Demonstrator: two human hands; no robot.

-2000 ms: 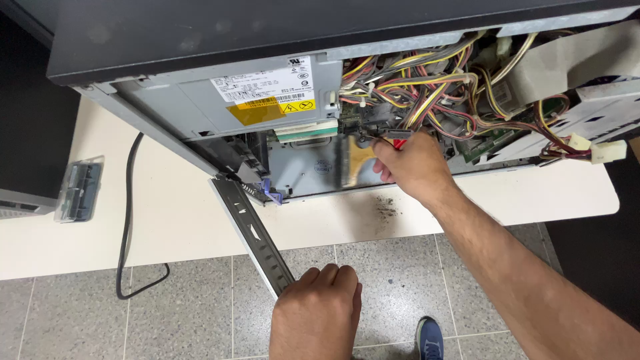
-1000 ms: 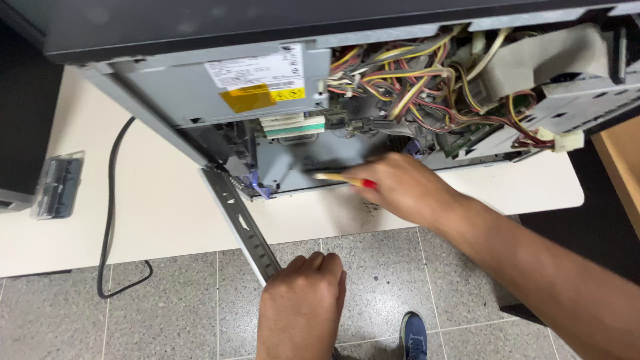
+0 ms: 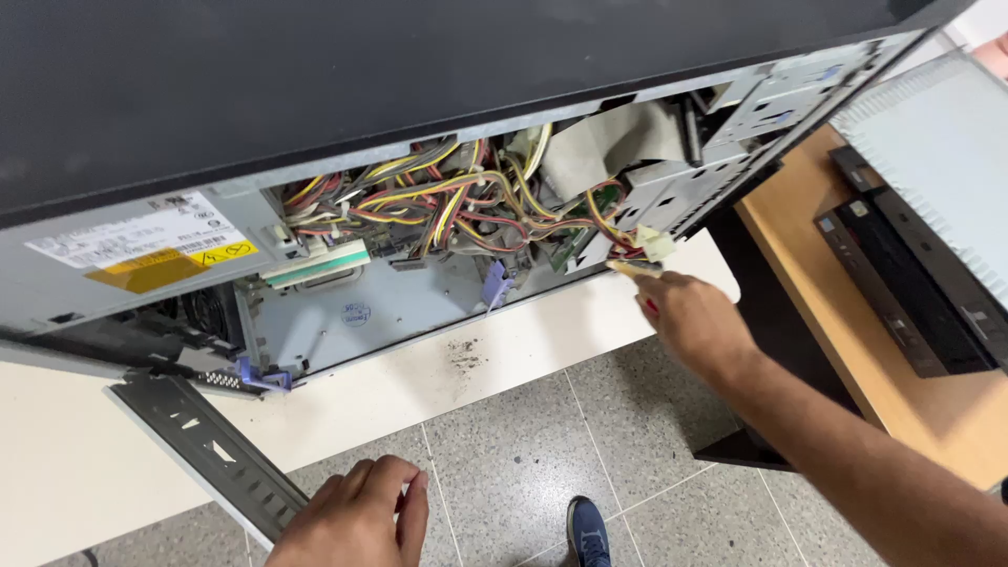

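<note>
An open desktop computer case [image 3: 472, 102] lies on a white table, its colored power cables [image 3: 441, 205] bundled inside. My right hand [image 3: 697, 319] grips a brush [image 3: 634, 268] with a light wooden part and a red part, beside the white cable connectors [image 3: 654, 242] at the case's right end. The brush's bristles are hard to make out. At lower left my left hand [image 3: 358, 512] is by the end of a hinged metal bracket [image 3: 213, 457], its fingers curled; whether it still holds the bracket is unclear. A labeled power supply [image 3: 150, 236] sits at the left.
Dark debris [image 3: 466, 354] lies on the white table [image 3: 394, 394] before the case. Blue plastic clips [image 3: 496, 285] stand inside the case's lower edge. At right, a wooden desk [image 3: 858, 315] bears black panels [image 3: 906, 291] and a grey metal casing. My shoe [image 3: 588, 531] shows on the tiled floor.
My right hand has moved with the brush from the inner floor of the case to its right end by the connectors. The view has shifted to the right.
</note>
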